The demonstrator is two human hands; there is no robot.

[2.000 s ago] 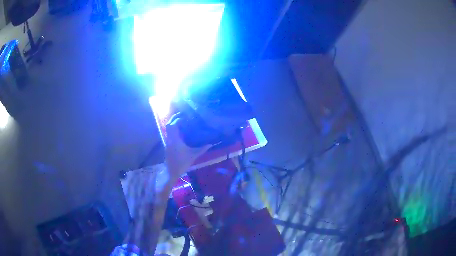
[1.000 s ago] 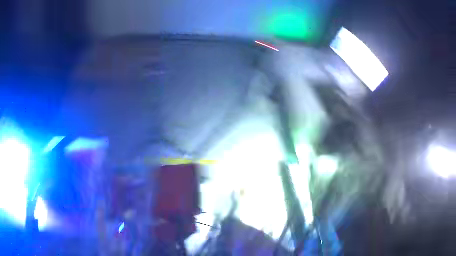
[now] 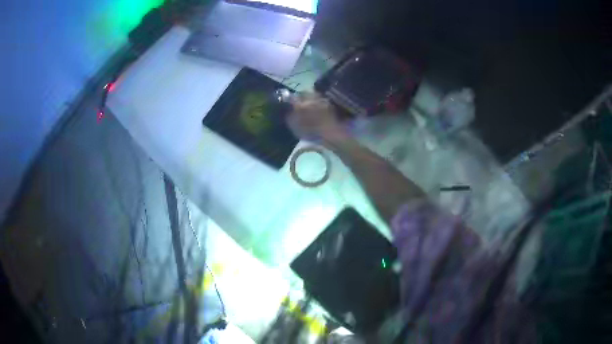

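My right hand (image 3: 312, 119), blurred, reaches in from the lower right over the white table. Its fingers are at the right corner of a flat black pad (image 3: 248, 117) with a yellow-green mark. A small shiny thing (image 3: 285, 95) is at the fingertips; I cannot tell whether it is gripped. A black rectangular unit (image 3: 345, 265) with a small green light is nearer me, partly hidden by my purplish sleeve. A pale tape roll (image 3: 310, 166) lies between pad and unit. My left hand is not in view.
A laptop (image 3: 248, 35) stands at the far table end. A dark, red-edged device (image 3: 369, 80) lies right of my hand. Crinkled clear plastic (image 3: 456, 111) and a dark pen (image 3: 455, 189) lie further right. A green crate (image 3: 577, 248) is beside the table.
The view has swung right from the bright lamp and red fixture to the white table. The hand at the fixture is out of view; my right hand now shows by the pad.
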